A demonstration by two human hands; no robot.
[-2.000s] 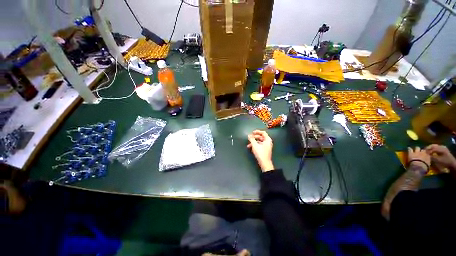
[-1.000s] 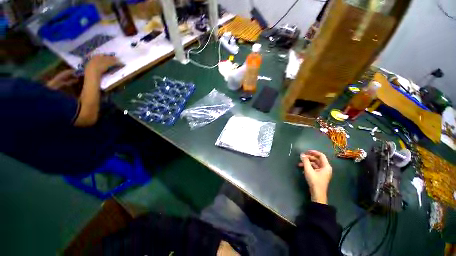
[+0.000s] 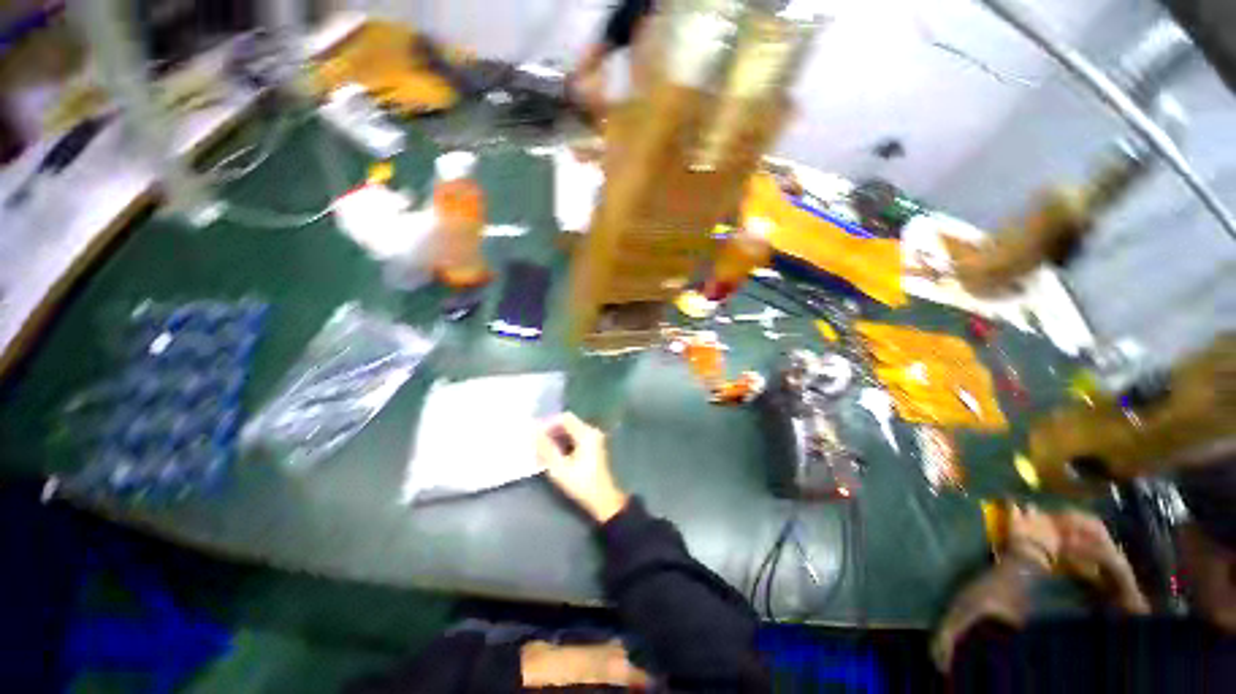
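The whitish bubble-wrap bag (image 3: pixel 481 437) lies flat on the green bench in front of me. My right hand (image 3: pixel 580 468) is at its right edge, fingers curled, with a dark gap between thumb and fingers. The fingertips overlap or touch the bag; blur hides whether they grip it. A patch of skin at the bottom edge, perhaps my left hand (image 3: pixel 583 664), is cut off, and its fingers cannot be made out. A clear plastic bag (image 3: pixel 346 384) lies left of the bubble wrap, and the blue PCB panel (image 3: pixel 183 393) lies farther left.
A cardboard hood (image 3: pixel 664 203) stands behind, with a dark phone (image 3: pixel 521 298) and an orange bottle (image 3: pixel 458 224) to its left. The soldering station (image 3: pixel 807 434) and its cords are at right. Yellow-orange sheets (image 3: pixel 929 373) lie beyond. Another person's hands (image 3: pixel 1057 536) are at far right.
My right hand has moved left from the bench beside the bubble-wrap bag to the bag's right edge. The camera has swung left and back again, and the view is now blurred.
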